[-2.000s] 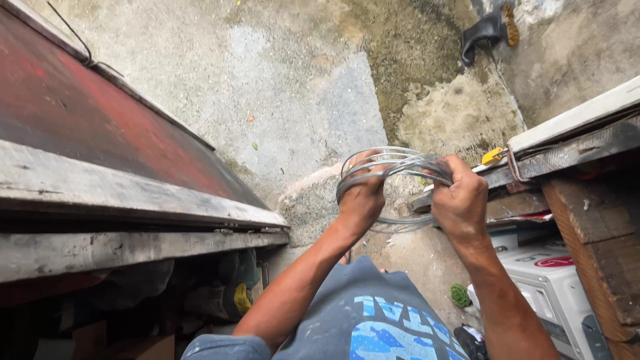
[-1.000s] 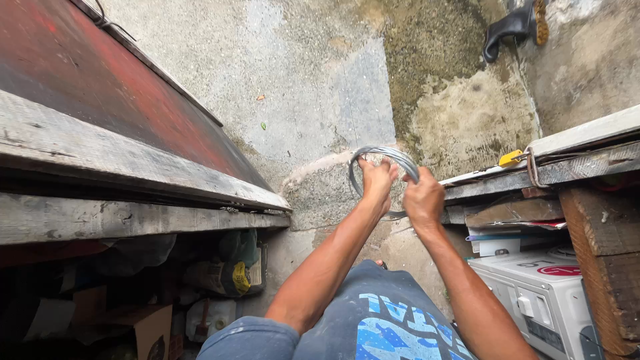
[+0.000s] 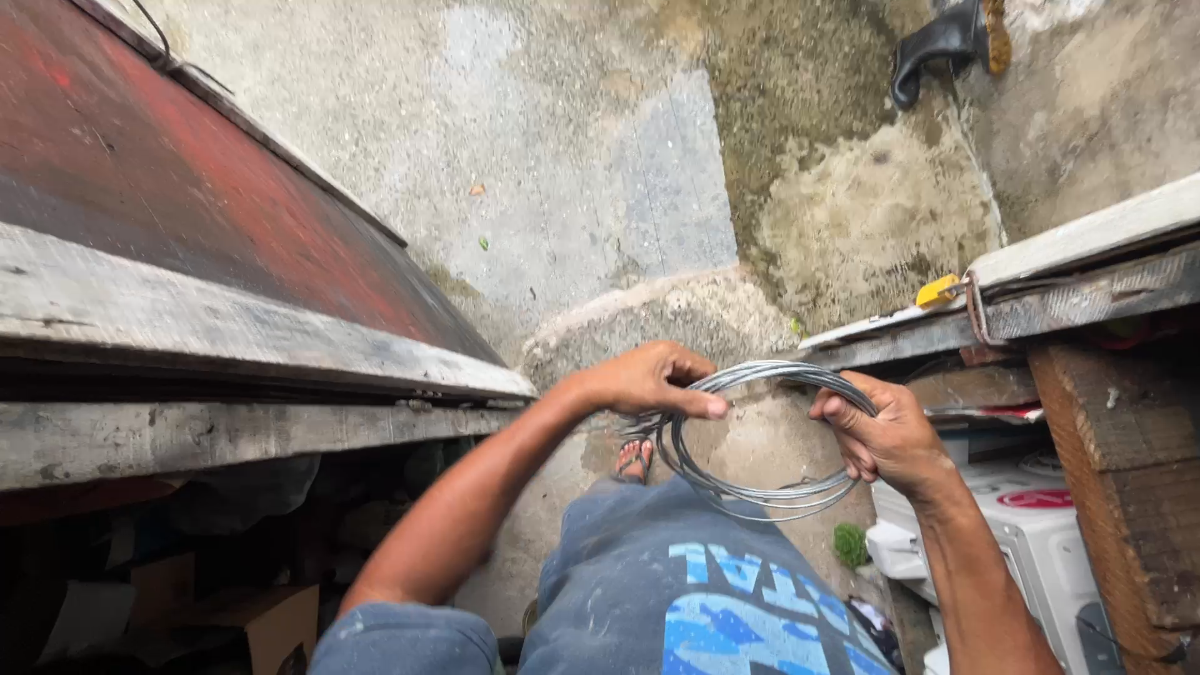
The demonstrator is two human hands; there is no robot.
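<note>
A coil of grey metal wire [image 3: 750, 497] hangs between my two hands in front of my shirt, its loops lying roughly together as a ring. My left hand [image 3: 661, 382] is at the coil's left side, thumb across the strands and fingers curled around behind them. On the right side, my right hand [image 3: 881, 427] grips the bundle between thumb and fingers. The fingertips of my left hand are partly hidden behind the wire. Below the coil is my blue printed shirt [image 3: 600, 581], with one sandalled foot [image 3: 635, 459] showing past it.
At left stands a red-stained panel with a weathered wooden rail [image 3: 234, 319]. On the right, a wooden ledge [image 3: 1106, 300] carries a yellow-handled object [image 3: 937, 291] above a white appliance [image 3: 1041, 534]. A dark rubber boot [image 3: 937, 47] lies on the concrete floor [image 3: 562, 187]. A cardboard box [image 3: 281, 628] sits lower left.
The coil has come down closer to my shirt, and its ring now opens toward the view. My hands are farther apart than one second ago, at opposite sides of it.
</note>
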